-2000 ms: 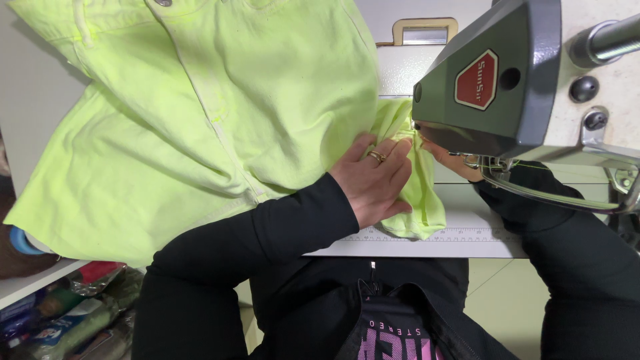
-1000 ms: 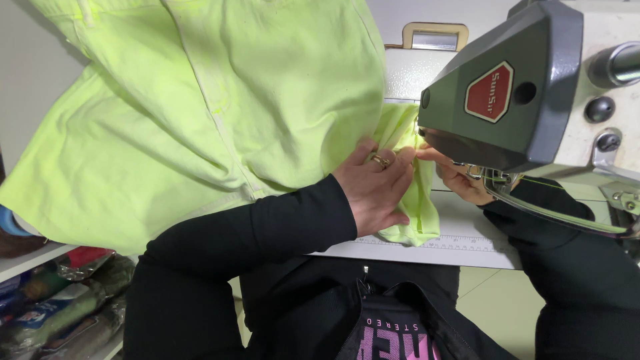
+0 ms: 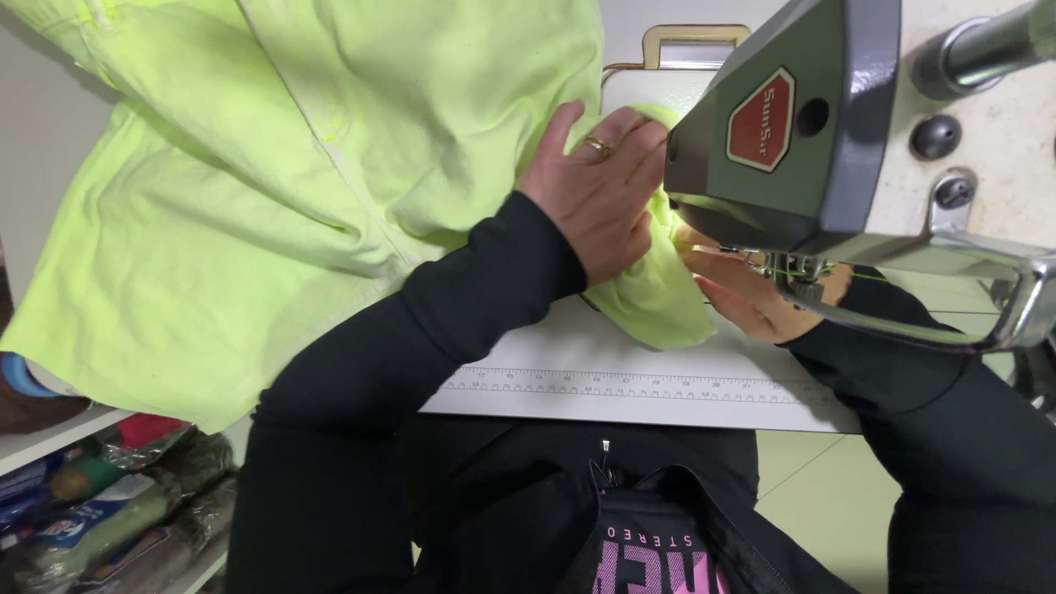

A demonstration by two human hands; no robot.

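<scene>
A neon yellow-green garment (image 3: 247,181) with seams and belt loops lies spread over the left and middle of the sewing table. One narrow part of it passes under the head of a SunSir sewing machine (image 3: 767,140). My left hand (image 3: 598,190), with a ring on one finger, rests on this part left of the machine head, fingertips partly hidden by it. Below the head, the fingers of my right hand (image 3: 747,289) touch the fabric's right edge, and it seems pinched there. The needle and presser foot are hidden behind the machine head.
A ruler strip (image 3: 594,384) runs along the table's front edge. Behind the machine bed stands a beige frame-like piece (image 3: 652,45). A metal thread guard (image 3: 916,330) juts out above my right wrist. Packed bags (image 3: 107,511) fill a shelf at lower left.
My left hand has moved away from me on the fabric, its fingers now beside the machine head. The narrow part of the fabric has shifted the same way and is bunched differently.
</scene>
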